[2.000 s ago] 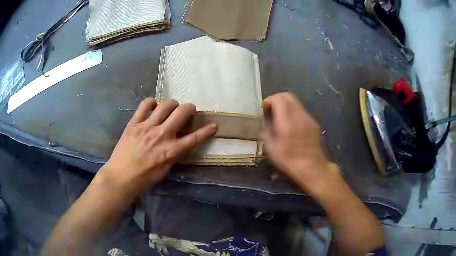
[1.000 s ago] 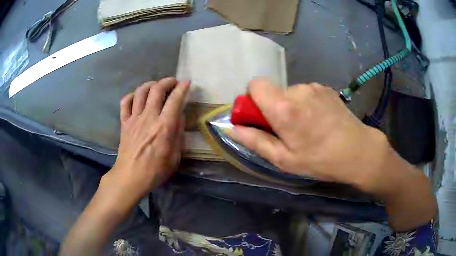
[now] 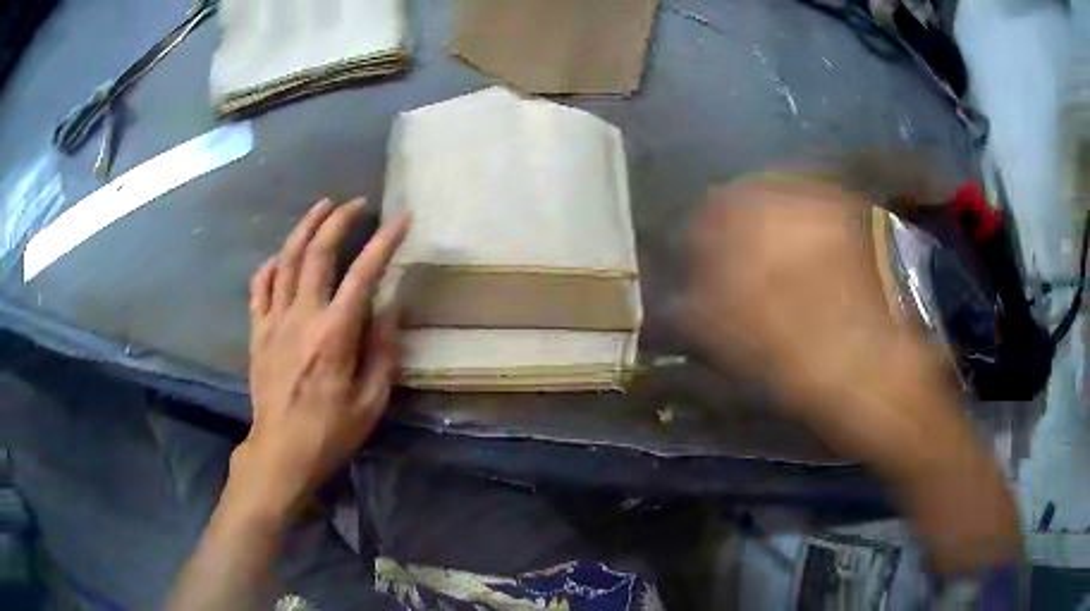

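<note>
The working stack of pale pocket pieces lies in front of me, its layered edges facing the table edge. On the top piece a tan-brown hem fold runs flat across the lower part. My left hand rests at the stack's left edge, fingers apart, holding nothing. My right hand is motion-blurred between the stack and the iron; its fingers cannot be made out, but nothing shows in it. The steam iron with its red part stands at the right, partly behind my right forearm.
A waiting pale stack lies at the upper left and a tan-brown finished stack beyond the working stack. A long white curved strip and looped metal snips lie at the left. Cords lie at the upper right.
One second ago my right hand pressed the iron on the hem fold; now the iron is back at the right, out of my grip. My left hand stays at the stack's left side.
</note>
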